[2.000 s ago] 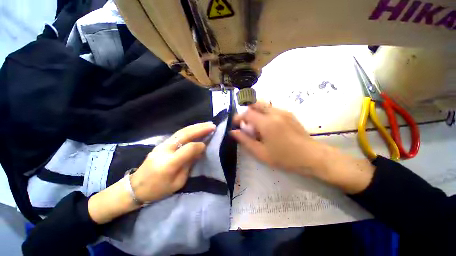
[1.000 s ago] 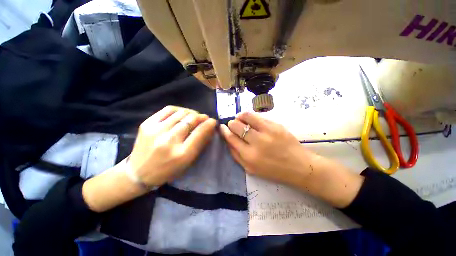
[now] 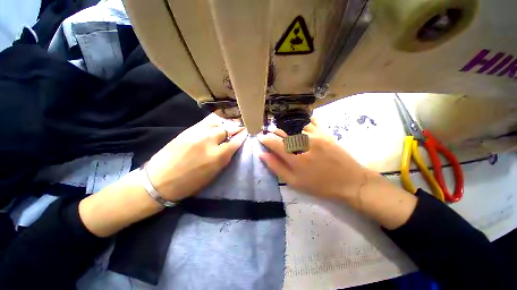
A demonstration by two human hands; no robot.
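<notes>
A light grey interfaced piece (image 3: 227, 249) with a black strip lies under the needle area and hangs toward the table's front edge. My left hand (image 3: 195, 156) presses and holds its upper left side, fingertips close to the foot. My right hand (image 3: 314, 164) holds its upper right side, partly behind the brass-coloured knurled knob (image 3: 296, 143). The fingertips of both hands nearly meet below the sewing machine head (image 3: 252, 62). The presser foot and needle are mostly hidden by the head and fingers. Black garment fabric (image 3: 73, 113) lies in folds at the left.
Scissors (image 3: 433, 161) with yellow and red handles lie right of the needle. The white machine table (image 3: 340, 243) has a printed ruler along its front edge. A cream tension dial (image 3: 433, 22) sits on the machine head. Something blue shows below the table edge.
Both hands have moved in close to the foot, and the grey piece now lies flatter. The view has shifted, so the machine head appears larger and lower.
</notes>
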